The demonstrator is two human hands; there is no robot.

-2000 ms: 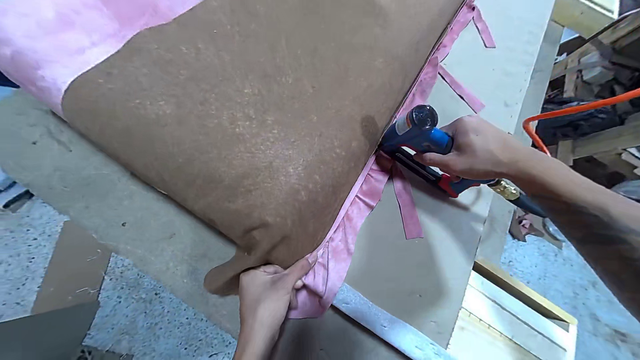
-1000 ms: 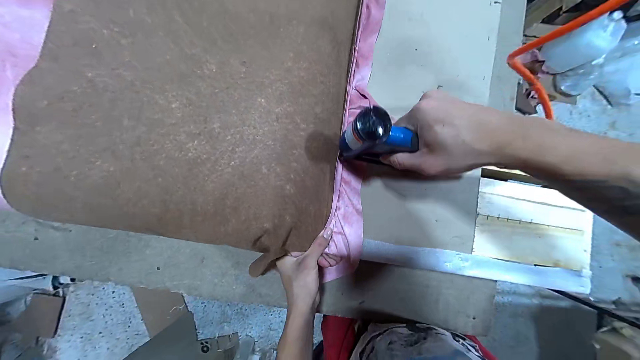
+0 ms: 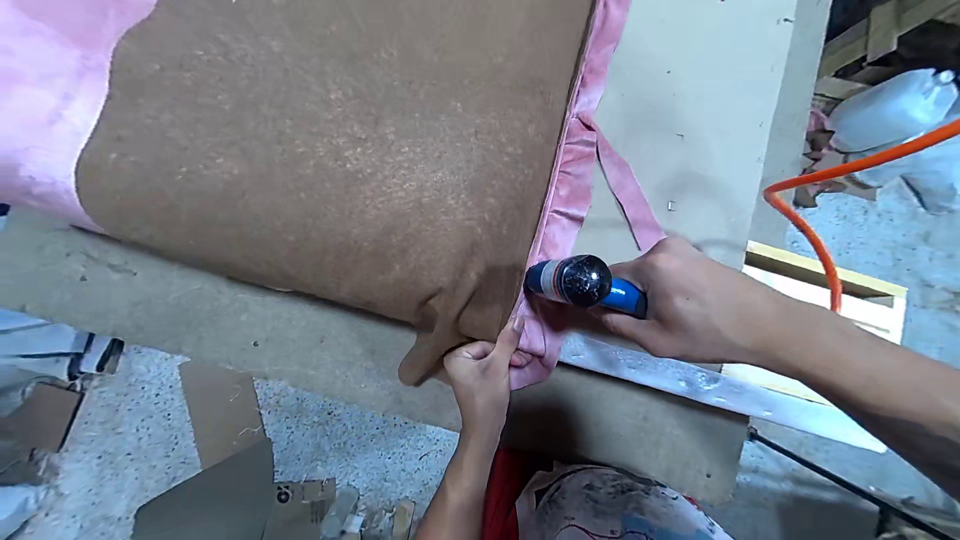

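A large piece covered in brown backing fabric [image 3: 322,157] has pink fabric [image 3: 571,195] along its right edge and more pink at the upper left. My left hand [image 3: 484,364] pinches the pink and brown fabric at the near right corner, where the brown cloth bunches into a loose flap [image 3: 427,349]. In my right hand [image 3: 675,304] is a blue pneumatic staple gun [image 3: 574,281], its nose against the pink edge just above my left thumb. The gun's far end and its contact point are hidden. A narrow pink strip [image 3: 628,187] hangs off the edge beside my right hand.
The work lies on a board-topped table [image 3: 697,97] with a pale metallic strip [image 3: 675,375] across it. An orange air hose [image 3: 817,176] loops at the right, near a wooden frame [image 3: 892,300] and a translucent plastic jug [image 3: 892,109]. Cardboard pieces [image 3: 221,409] lie on the speckled floor.
My right hand has moved the staple gun down the pink edge, closer to the corner and my left hand. My left hand still pinches the corner. The view has turned and shifted.
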